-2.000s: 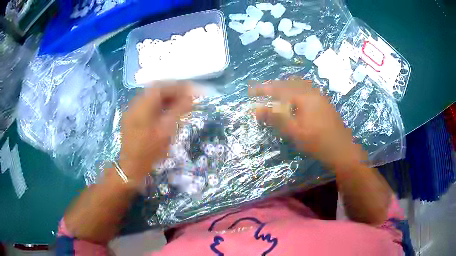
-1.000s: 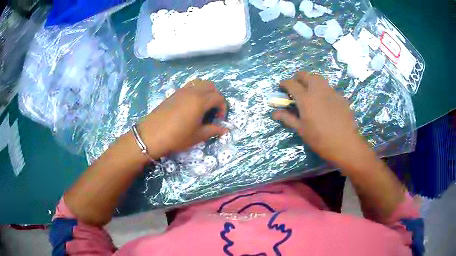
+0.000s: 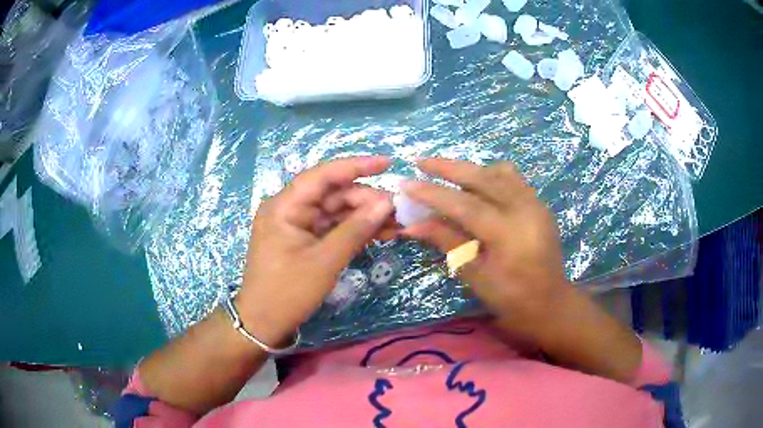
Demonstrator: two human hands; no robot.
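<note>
My left hand and my right hand meet over the clear plastic sheet. A pale translucent piece is pinched between the fingertips of both hands. A whitish part also shows at the left fingertips, partly hidden by the fingers; whether it is a separate piece I cannot tell. A yellowish band is on a right-hand finger. Round holed inserts lie loose on the clear plastic sheet, below the hands and partly covered by my left hand.
A clear tub of white ring-like parts stands top centre. Frosted covers and white flat pieces lie upper right, beside a labelled clear container. A bulging poly bag is left, a blue bin behind it. White strips lie far left.
Both hands have come together from apart, and the fingertips now meet on the pale piece. My left hand has left the loose inserts. The view has shifted slightly.
</note>
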